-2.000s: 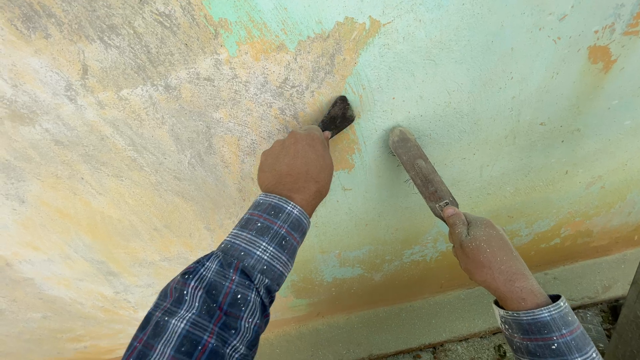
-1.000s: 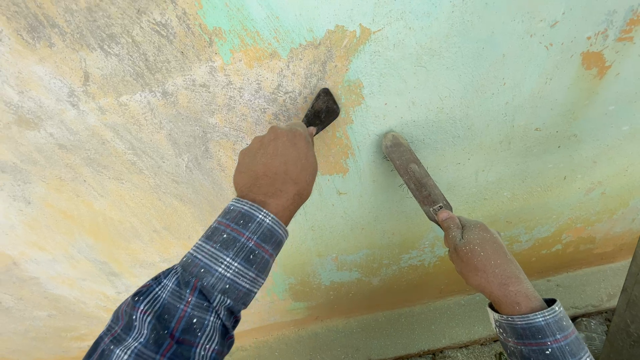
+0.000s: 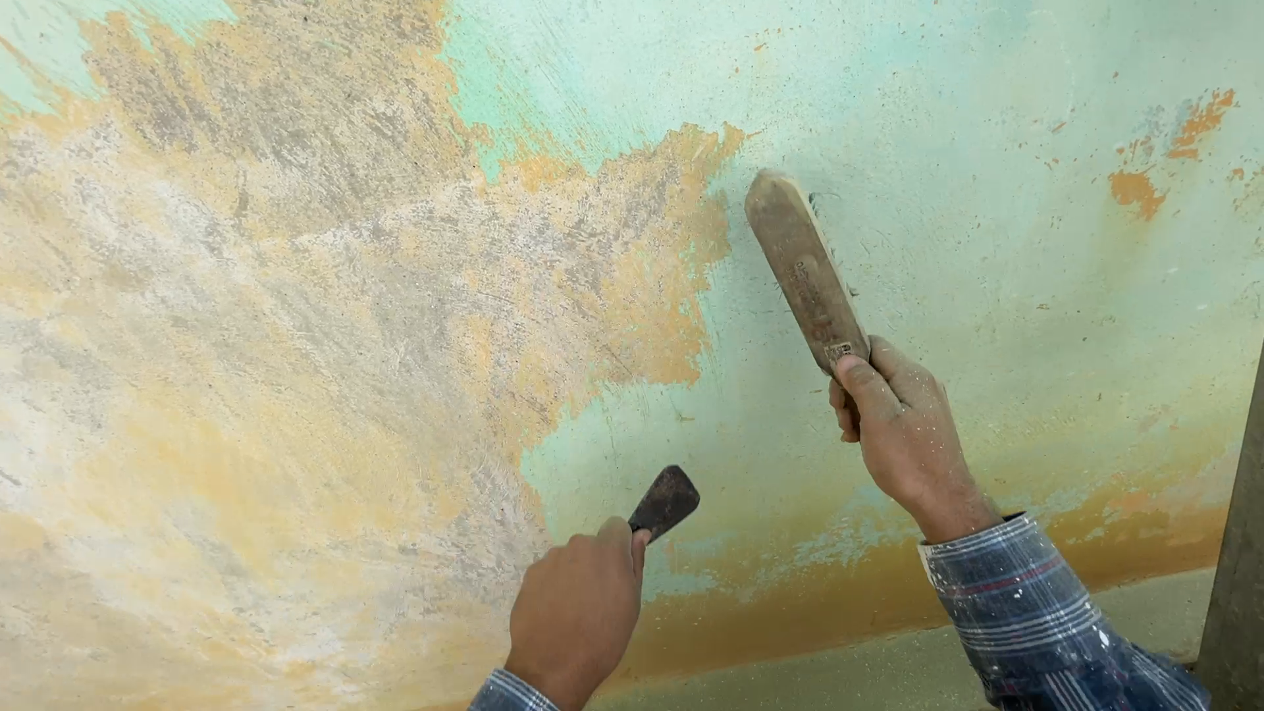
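Observation:
My left hand (image 3: 578, 607), low in the middle of the view, grips a small dark-bladed scraper (image 3: 667, 501). Its blade points up and right over the green paint, below the scraped patch; whether it touches the wall I cannot tell. My right hand (image 3: 913, 430) holds a long brush with a worn wooden back (image 3: 805, 267) by its handle. The bristle side faces the wall, and the rounded tip lies just right of the patch's ragged edge. The painted wall (image 3: 987, 197) is pale green, with a large bared area (image 3: 326, 296) of grey, white and orange at the left.
Small orange chipped spots (image 3: 1136, 193) mark the wall at the upper right. A brownish stained band runs above a pale ledge (image 3: 839, 671) along the wall's foot. At the right edge stands a dark upright post or board (image 3: 1234, 563).
The scraper in my left hand has moved down, away from the bared patch's right edge. My right hand has brought the brush up, closer to that edge.

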